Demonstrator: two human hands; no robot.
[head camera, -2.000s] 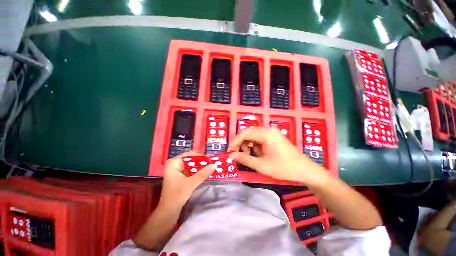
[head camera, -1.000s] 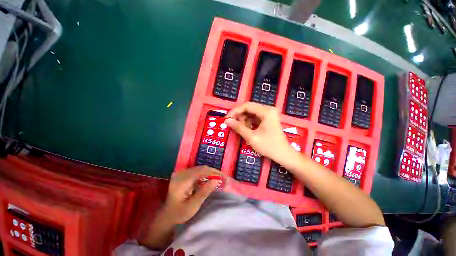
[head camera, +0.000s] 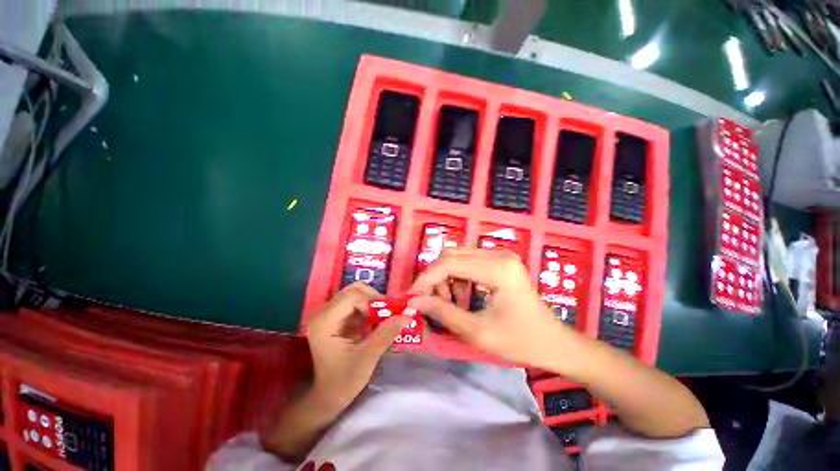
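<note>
An orange-red foam phone tray (head camera: 345, 175) lies on the green bench with keypad phones in two rows. The far-row phones have dark screens, such as the keypad phone (head camera: 390, 138) at far left. The near-row phones carry red screen films, partly covered by my hands. My left hand (head camera: 345, 345) holds a small red film piece (head camera: 398, 324) between thumb and fingers at the tray's near edge. My right hand (head camera: 488, 299) pinches the right side of the same piece, above the near row.
A stack of red film sheets (head camera: 737, 216) lies right of the tray, near a white machine (head camera: 806, 156) and cables. Stacked red trays (head camera: 184, 396) stand low at left. Another tray with dark phones (head camera: 564, 403) shows below the bench edge.
The near-left phone's dark screen is now covered by a red film. My right hand went to that phone, then back to the film piece in my left hand, which looks smaller. The view shifted.
</note>
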